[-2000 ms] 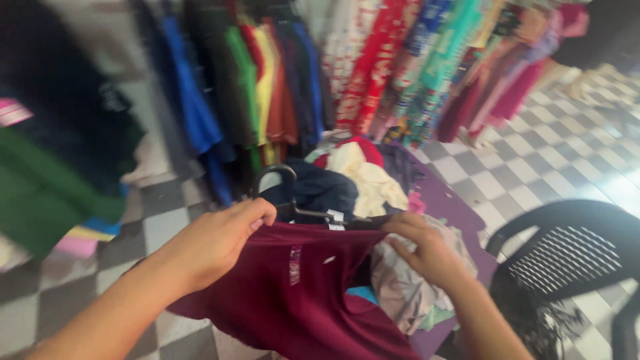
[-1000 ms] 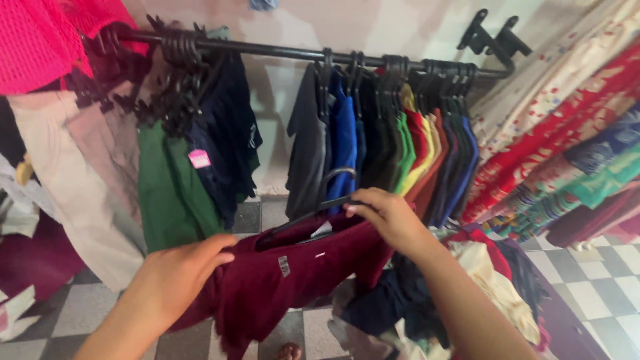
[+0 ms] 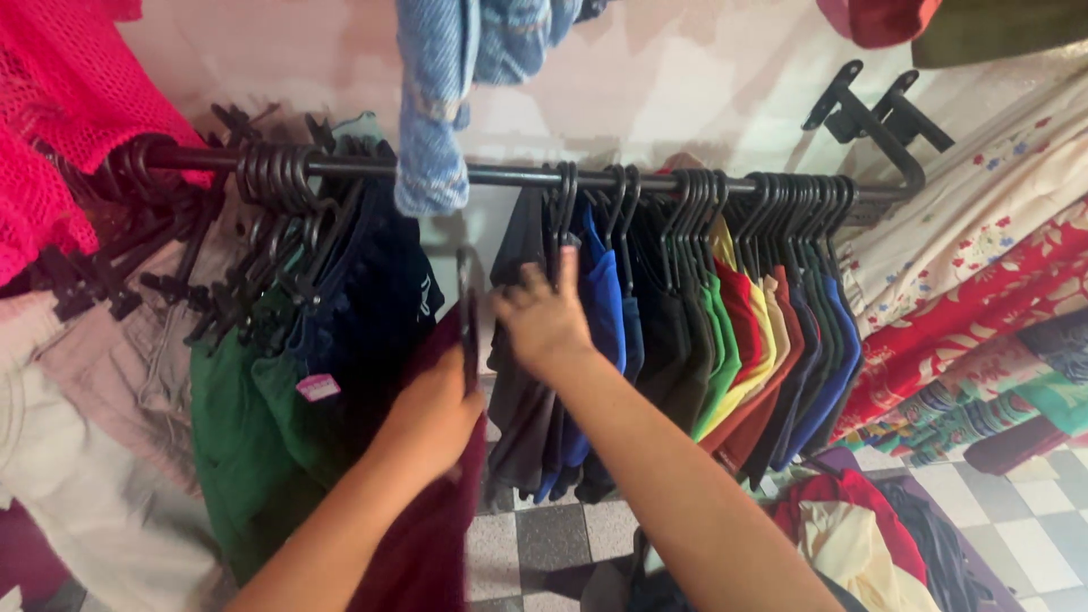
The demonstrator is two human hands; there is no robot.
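Observation:
My left hand (image 3: 438, 412) is closed on the maroon garment (image 3: 429, 527) and its black hanger (image 3: 467, 314), which is blurred and hangs turned nearly edge-on just below the black metal clothes rail (image 3: 501, 175). My right hand (image 3: 544, 319) is raised with its fingers spread, at the dark grey shirts (image 3: 520, 425) on the rail, close to their hanger hooks. Whether its fingertips touch the shirts or hooks cannot be told. Right of it hang a blue shirt (image 3: 605, 297) and several shirts in black, green, red, yellow and rust.
Green shorts (image 3: 225, 433) and a navy garment (image 3: 357, 314) hang left of the maroon one. A denim piece (image 3: 433, 110) dangles in front of the rail. Patterned fabrics (image 3: 960, 314) hang at right. Below them lies a heap of clothes (image 3: 858, 527) above the checkered floor.
My right hand has let go of the maroon garment and moved to the grey shirts. The garment, held by both hands before, is now turned edge-on in my left hand. The view has come nearer the rail.

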